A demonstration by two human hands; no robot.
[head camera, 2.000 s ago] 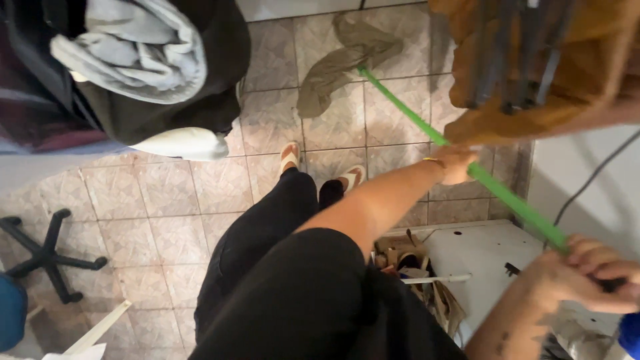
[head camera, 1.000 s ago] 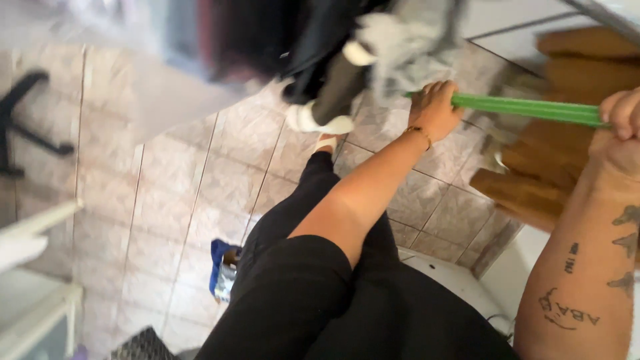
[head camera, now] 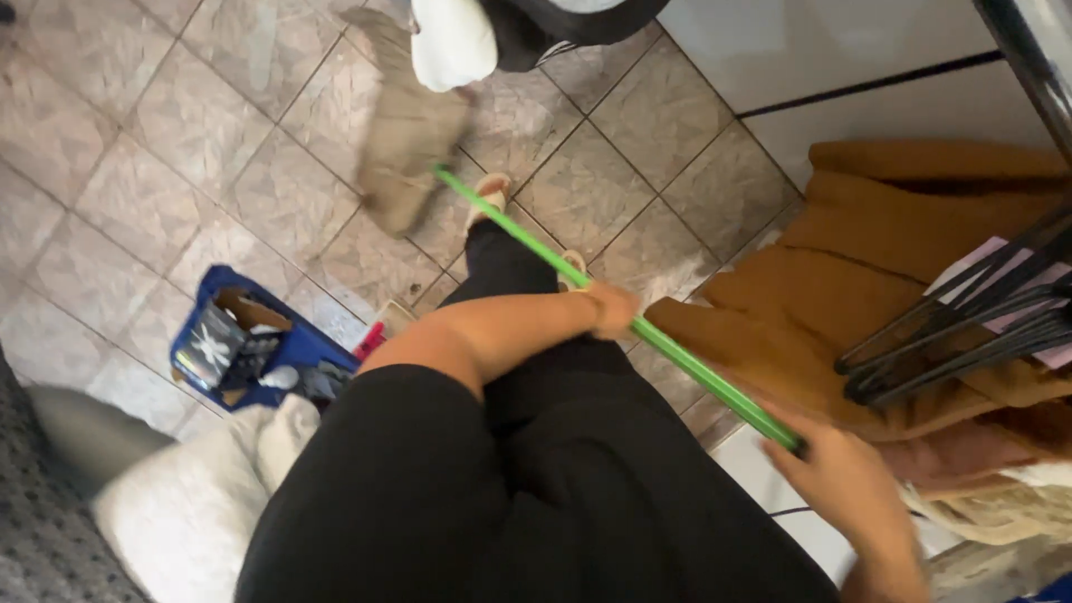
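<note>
A long green pole (head camera: 536,243) runs slantwise across the view, its far end at a greyish-brown cloth (head camera: 406,142) spread on the tiled floor. My left hand (head camera: 610,310) is closed around the pole near its middle. At the near end of the pole, my right hand (head camera: 825,469) grips it, slightly blurred. The cloth lies just beyond my sandalled feet, and what joins it to the pole cannot be made out.
A blue bin (head camera: 310,343) holding boxes and small items stands on the floor at left. Brown fabric (head camera: 837,276) and black hangers (head camera: 946,335) are at right. White fabric (head camera: 184,511) lies lower left; dark and white garments (head camera: 456,42) hang at the top.
The cloth, out of sight one second ago, shows again on the floor. The pole now slants down to the floor, where it was nearly level in view. The view has turned.
</note>
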